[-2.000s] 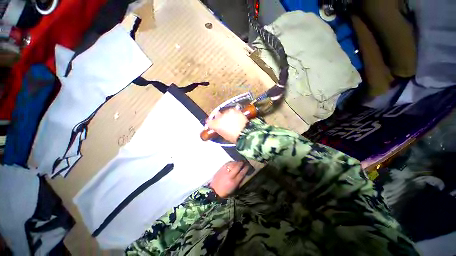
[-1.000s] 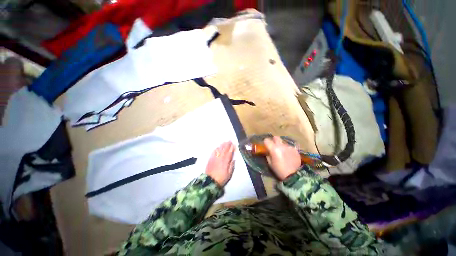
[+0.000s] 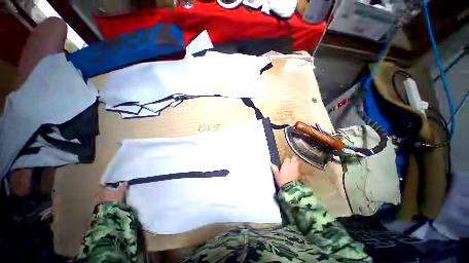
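A white garment panel [image 3: 195,200] lies flat on the tan board in front of me. A black edge band [image 3: 271,141] runs along its right end and a narrow black strip [image 3: 180,176] runs lengthwise inside it. My left hand [image 3: 112,193] is at the panel's left end, by the start of the strip; its fingertips are partly hidden. My right hand [image 3: 288,170] is at the panel's right edge, on the black band; whether it pinches the cloth is unclear. The steam iron [image 3: 313,144], with an orange-brown handle, stands on the board beyond my right hand, touched by neither hand.
White pieces with black edges [image 3: 180,79] lie at the board's [image 3: 77,215] far side. A loose black strip [image 3: 252,107] lies near the panel's top right. White and black cloth [image 3: 46,113] drapes at left. A beige cloth [image 3: 373,180] and the dark hose [image 3: 378,136] are at right.
My right hand has let go of the iron, which now rests on the board, and has moved to the panel's right edge. My left hand has moved from the panel's middle to its left end.
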